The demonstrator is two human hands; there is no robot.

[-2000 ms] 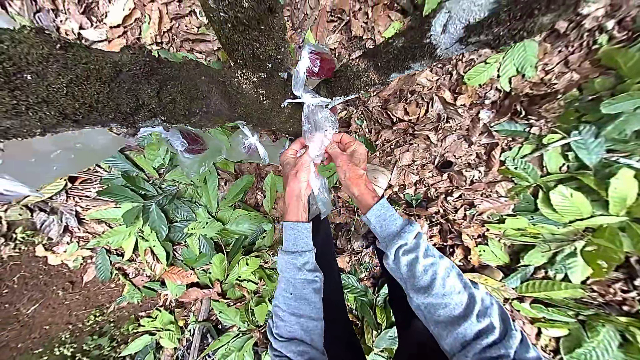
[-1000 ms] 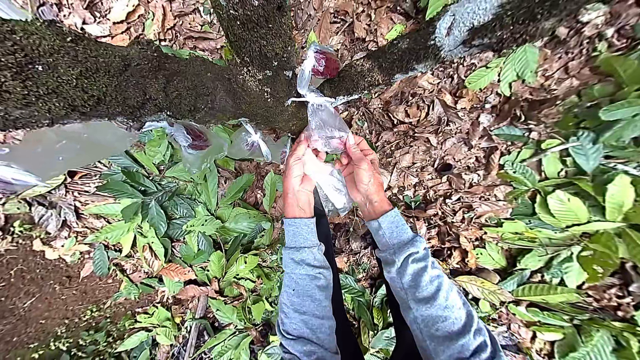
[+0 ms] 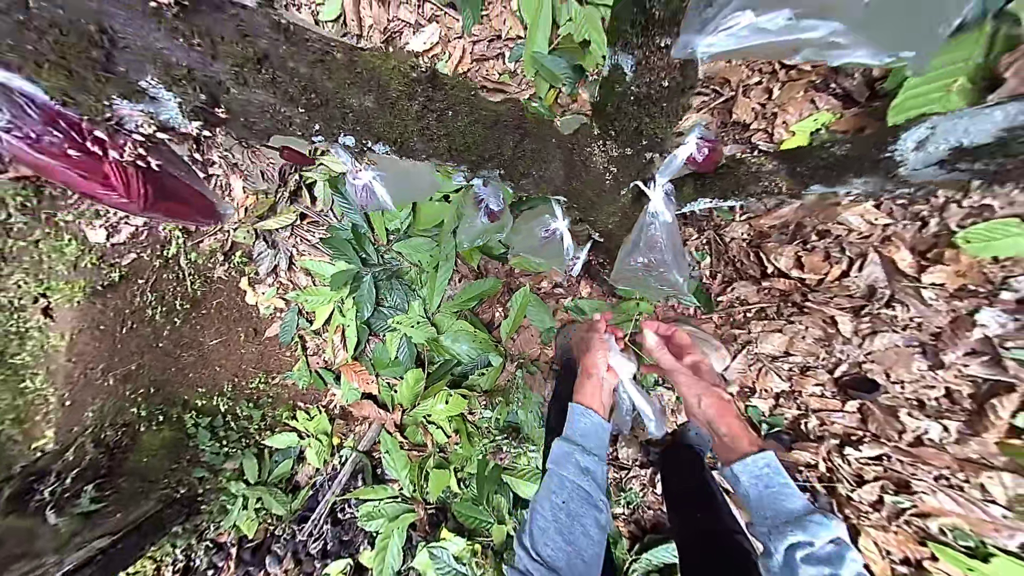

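Note:
My left hand (image 3: 596, 364) is closed on a crumpled clear plastic bag (image 3: 632, 392) that hangs down between my wrists. A thin green stem with a few leaves (image 3: 632, 307) rises at my fingertips, and my right hand (image 3: 684, 360) has its thumb and fingers at that stem; whether it pinches it is unclear. Just above my hands, a knotted clear plastic bag (image 3: 654, 252) hangs at the mossy trunk. A dark red pod (image 3: 704, 154), wrapped in plastic, sits on the trunk above that bag's knot.
A mossy trunk (image 3: 480, 120) crosses the top. Several more tied plastic bags hang along it, among them one around a large red pod (image 3: 112, 164) at left and a pale one (image 3: 824, 32) at upper right. Leafy plants (image 3: 432, 336) and dry leaf litter (image 3: 864, 304) cover the ground.
The clear bag that both hands held up below the wrapped red pod now hangs free of them. My hands have moved down from it, and a leafy stem is now at my fingers.

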